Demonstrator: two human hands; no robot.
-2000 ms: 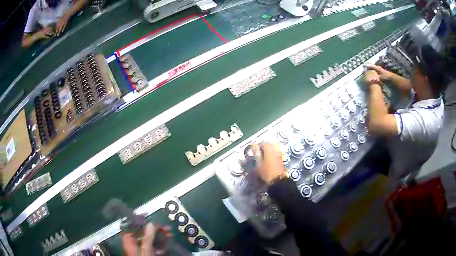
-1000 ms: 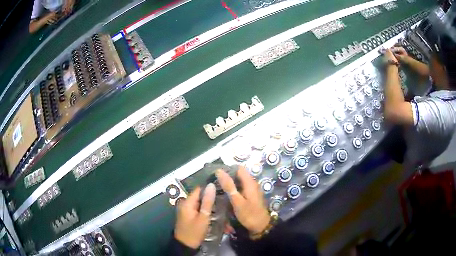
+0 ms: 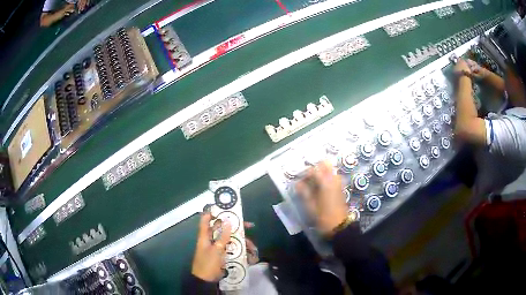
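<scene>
A pale four-position housing (image 3: 235,260) stands lengthwise in front of me, near the belt's near edge. Its top position has a black ring with a pale centre; the lower three show pale discs with thin dark outlines. My left hand (image 3: 211,245) grips it from the left side, with fingertips showing at its right edge. My right hand (image 3: 323,199) is blurred over the near left part of the clear tray (image 3: 282,167); whether its fingers hold anything cannot be told. Silvery round inserts (image 3: 361,181) sit in rows in the tray.
A scalloped bracket (image 3: 300,120) and flat four-hole plates (image 3: 214,115) lie on the green belt. Stacked black-ringed housings (image 3: 106,279) are at lower left. A brown tray of black parts (image 3: 141,80) is on the far side. Another worker's arm (image 3: 470,109) reaches in at right.
My hands were together over a dark grey part; now they are apart. The left grips the housing, and the right has moved right over the tray. The dark grey part no longer shows.
</scene>
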